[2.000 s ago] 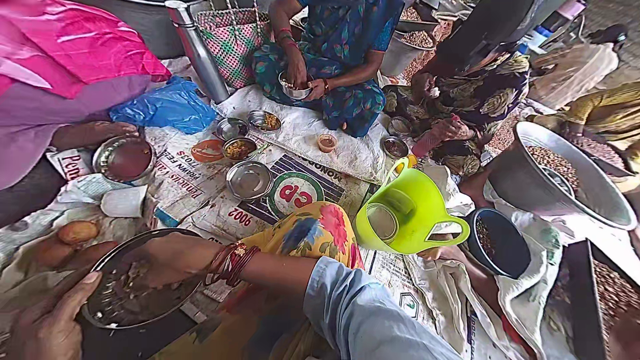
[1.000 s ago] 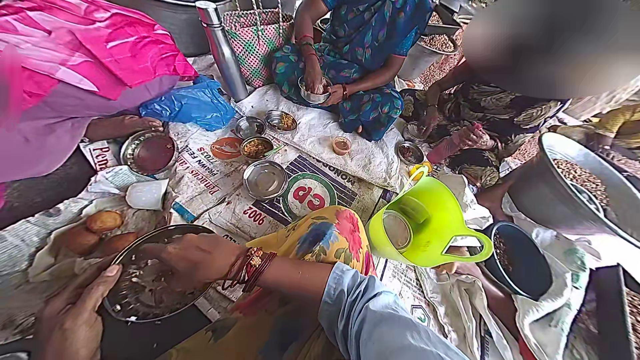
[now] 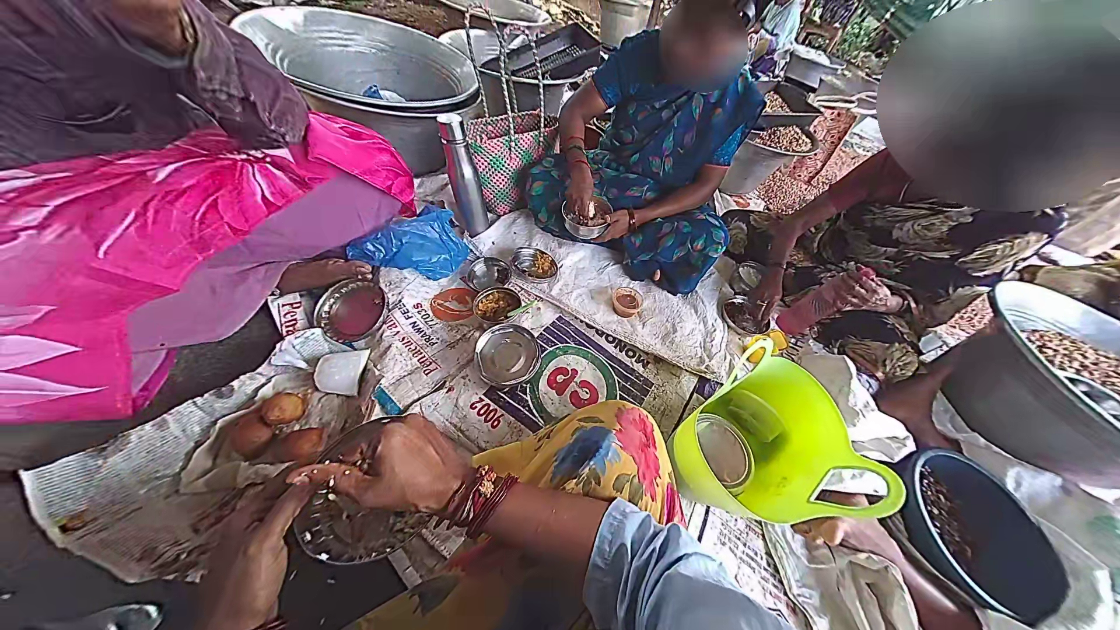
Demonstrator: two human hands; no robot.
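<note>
My left hand (image 3: 249,542) holds the near left rim of a round steel plate (image 3: 363,525) with bits of food on it. Above the plate, my right hand (image 3: 407,468) has its fingers drawn together with light food bits on them, and red bangles circle its wrist. Several round brown fried snacks (image 3: 284,408) rest on paper just left of the plate. A white plastic cup (image 3: 341,372) lies beyond it. Farther off are an empty steel bowl (image 3: 507,354) and a small bowl of yellow food (image 3: 496,304).
A lime-green plastic basket (image 3: 787,429) holds a steel container at the right. Beyond are a steel flask (image 3: 464,175), a blue plastic bag (image 3: 416,245) and large metal tubs (image 3: 376,96). A co-worker (image 3: 647,149) sits opposite with a bowl; others sit left and right.
My right hand has come up from inside the plate, and its fingers now meet near my left thumb. The view has tilted up, showing more of the tubs and people beyond.
</note>
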